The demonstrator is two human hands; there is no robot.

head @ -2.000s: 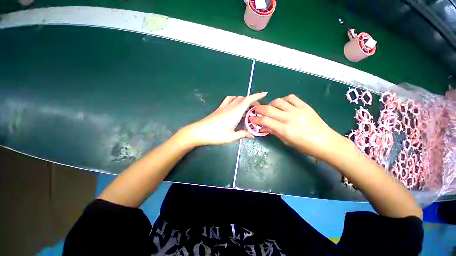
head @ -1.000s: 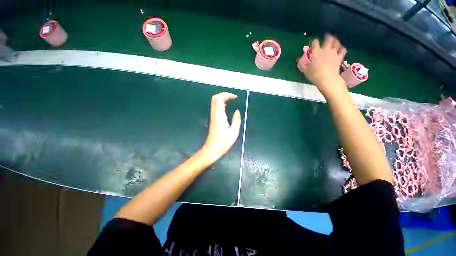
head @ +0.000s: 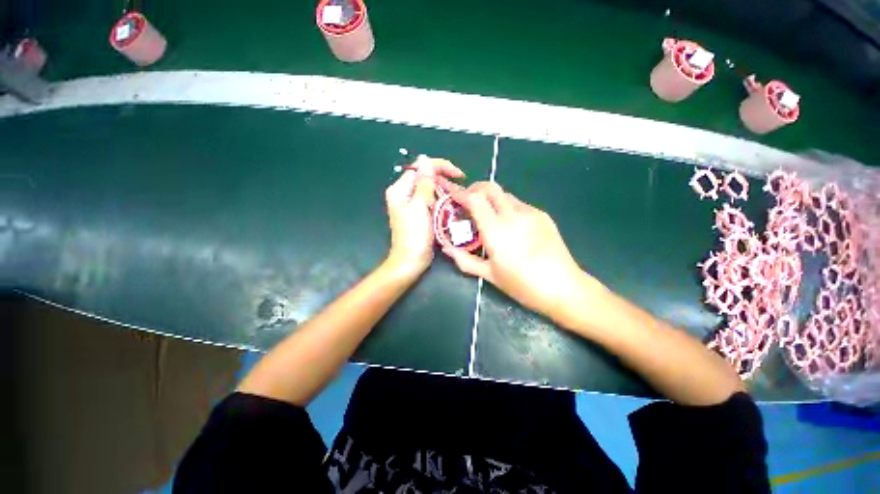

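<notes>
A pink housing (head: 457, 228) with a red rim and a white patch in its open end is held between my two bare hands over the green tabletop. My left hand (head: 415, 214) wraps its left side. My right hand (head: 511, 234) grips its right side, with fingers at the rim. Thin leads with tiny pale tips stick out above my left fingers. The lower part of the housing is hidden by my hands.
Pink spoked rings (head: 762, 275) lie in a pile at the right, beside a crumpled clear plastic bag (head: 864, 280). Beyond the pale curved rail (head: 579, 132), several housings stand on the green surface, one of them (head: 682, 70) at upper right.
My right hand has come back from the far surface to the tabletop, and a housing is now held between both hands. My left hand has closed around it. The other housings appear shifted.
</notes>
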